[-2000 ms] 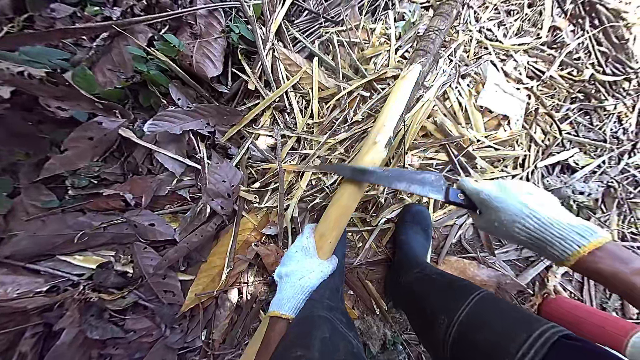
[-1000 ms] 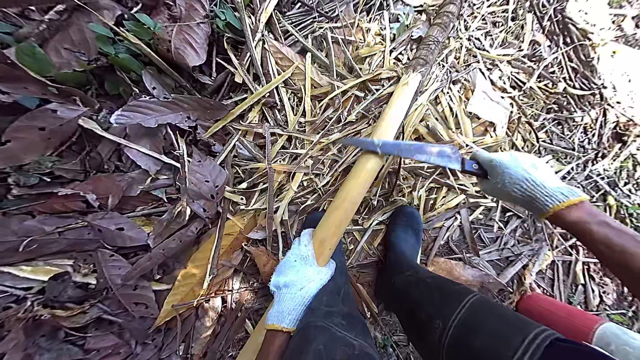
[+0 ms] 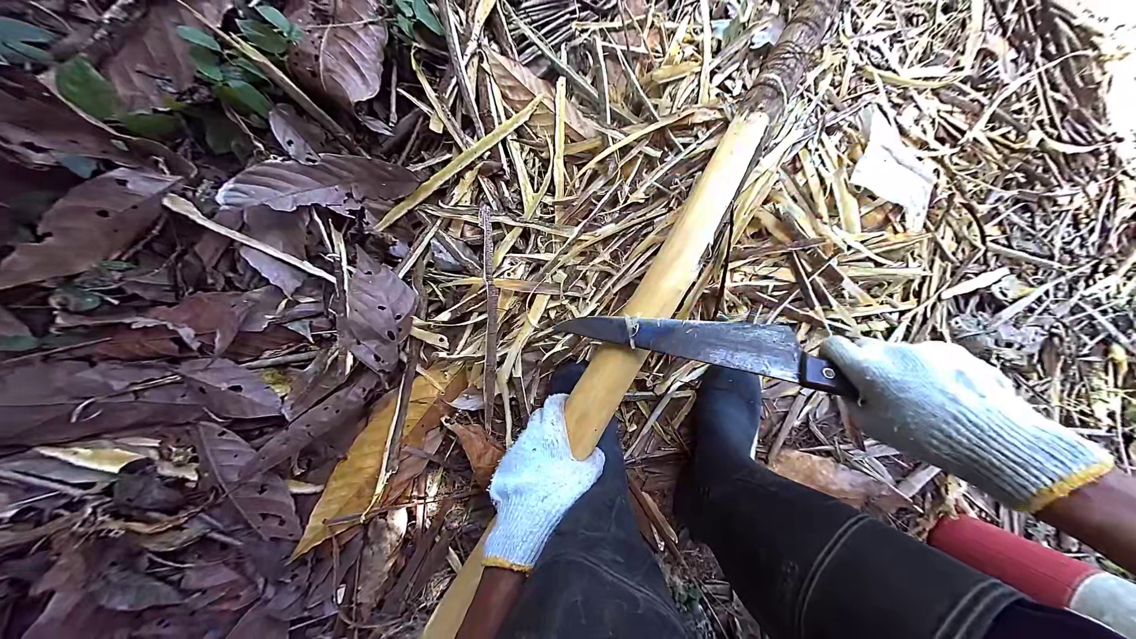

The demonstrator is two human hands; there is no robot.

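Note:
A long peeled wooden pole [image 3: 670, 271], pale yellow, slants from the bottom left up to the right, where its upper part still bears dark bark. My left hand [image 3: 543, 479], in a white knitted glove with a yellow hem, is closed around the lower part of the pole. In my right hand [image 3: 950, 408], gloved alike, is the black handle of a long knife [image 3: 728, 344]. Its blade lies across the pole just above my left hand, tip to the left, with a small curled shaving on it near the pole.
Strips of peeled bark [image 3: 568, 240] cover the ground around the pole. Large dry leaves [image 3: 311, 182] lie at left. My legs in dark trousers and black boots [image 3: 728, 417] are below. A red and white cylindrical object [image 3: 1012, 559] rests at lower right.
My right hand and the knife have moved down along the pole, nearer to my left hand. My left hand keeps its hold on the pole.

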